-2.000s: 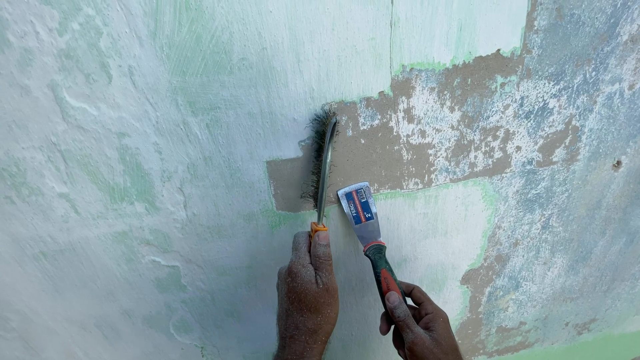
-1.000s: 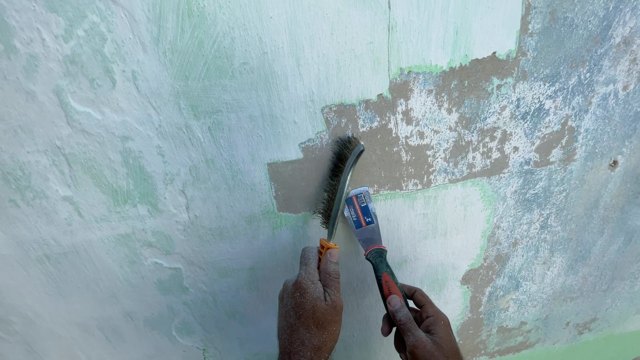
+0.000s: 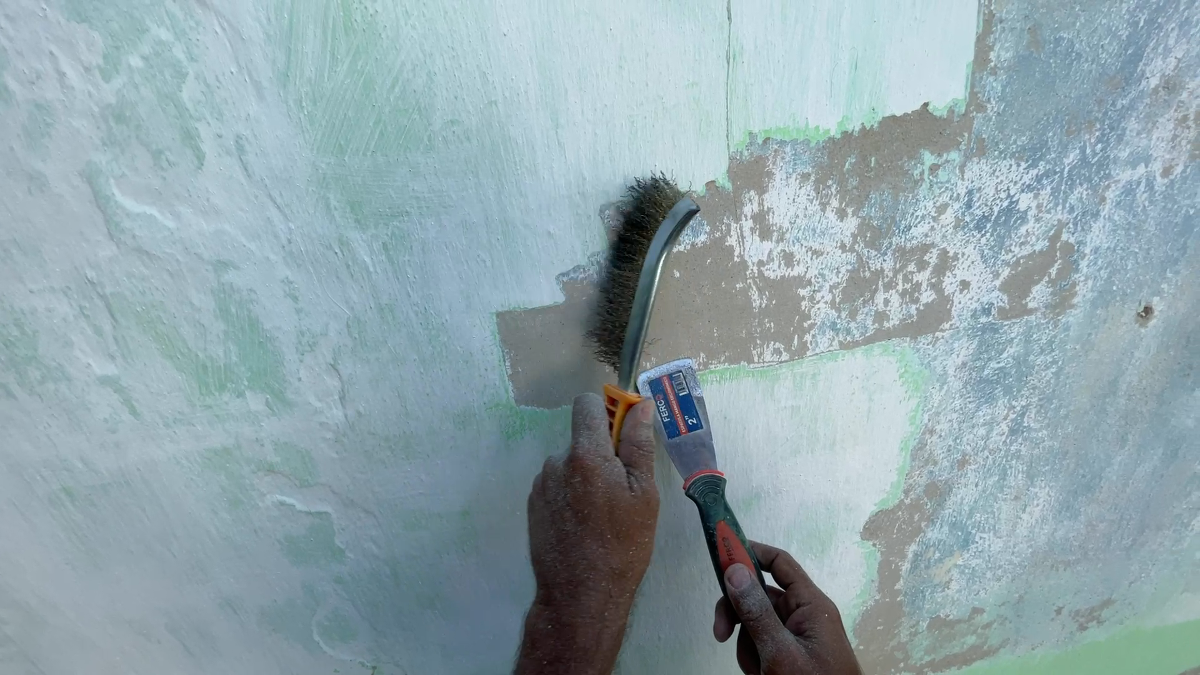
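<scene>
My left hand (image 3: 592, 520) is closed round the orange handle of a wire brush (image 3: 647, 281). The brush stands upright, its dark bristles facing left over bare grey-brown plaster (image 3: 750, 300); whether they touch the wall cannot be told. My right hand (image 3: 787, 609) grips the dark green and red handle of a putty knife (image 3: 689, 422), thumb on top. Its metal blade, with a blue and red label, points up beside the brush's handle. White dust coats both hands.
Whitish and pale green paint (image 3: 403, 234) covers the wall at the left. A blue, white and brown weathered area (image 3: 1059, 375) spreads at the right, with a small hole (image 3: 1145, 313) in it. A thin crack (image 3: 729, 75) runs down from the top.
The wire brush has shifted and changed its tilt over the bare patch, and its tip is now higher than one second ago. My right hand with the putty knife has hardly moved.
</scene>
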